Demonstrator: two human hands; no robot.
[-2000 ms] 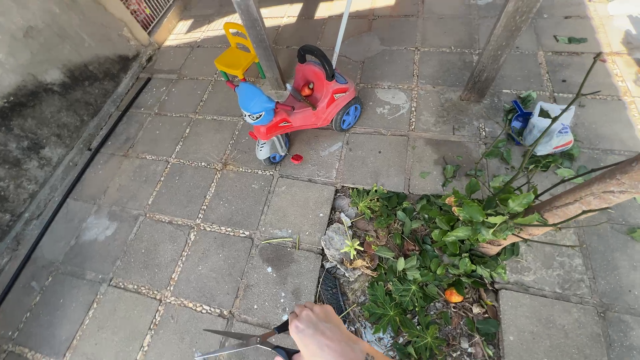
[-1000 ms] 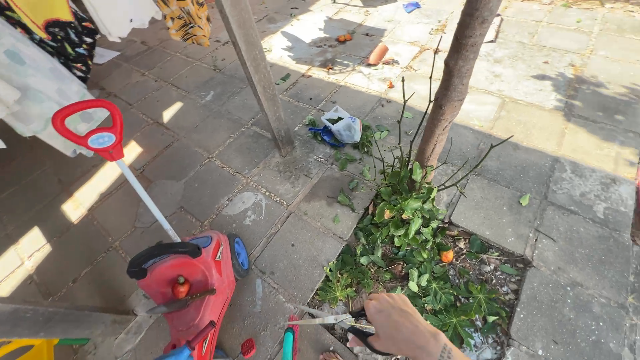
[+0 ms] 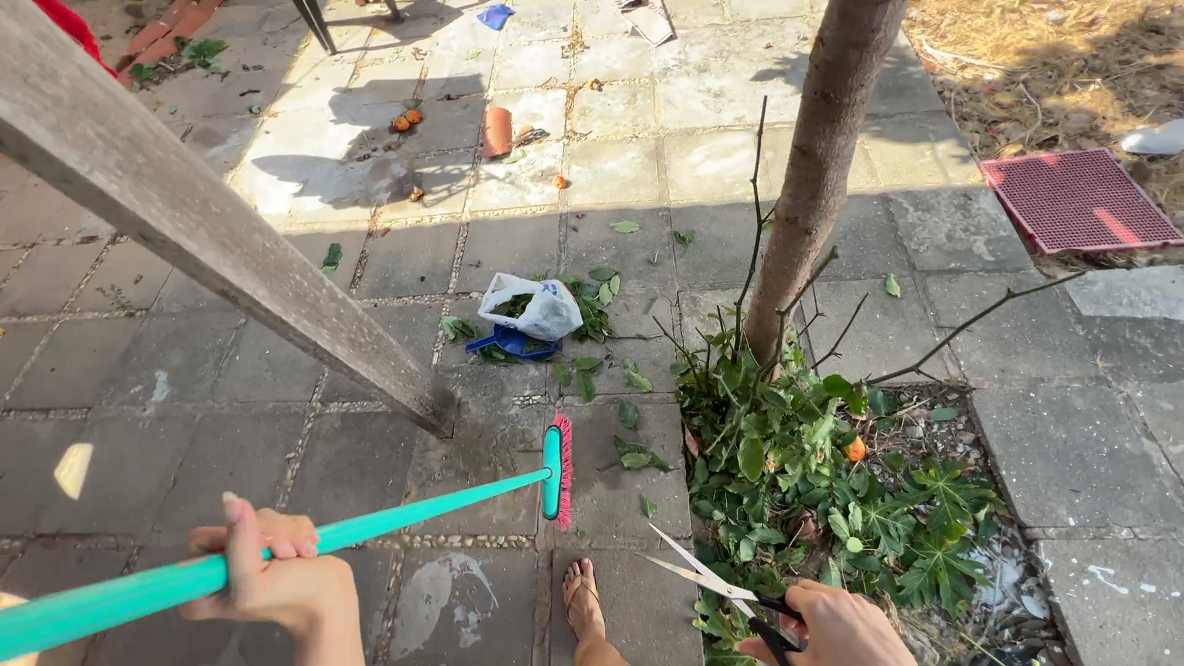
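My left hand (image 3: 277,564) is wrapped around the green handle of a broom (image 3: 435,504); its head with pink bristles rests on the paving. At the lower right my right hand (image 3: 832,624) holds scissors (image 3: 712,578) by their black handles, with the blades spread apart. The blades point toward the broom head, near the edge of the planted square. Beyond the broom head lie a white plastic bag (image 3: 550,313) with leaves in it and a blue dustpan (image 3: 513,342), touching each other, with loose leaves (image 3: 597,310) around them.
A slanted post (image 3: 231,250) stands at the left. A tree trunk (image 3: 805,185) rises from leafy plants (image 3: 758,472), with bare twigs (image 3: 980,324) sticking out. My sandalled foot (image 3: 583,601) is between broom and plants. A red plastic grate (image 3: 1082,199) lies at the right, a clay piece (image 3: 497,131) farther off.
The view has swung, and the red ride-on toy is out of it. My left hand, not seen in the earlier frames, now holds the broom. My right hand still holds the scissors.
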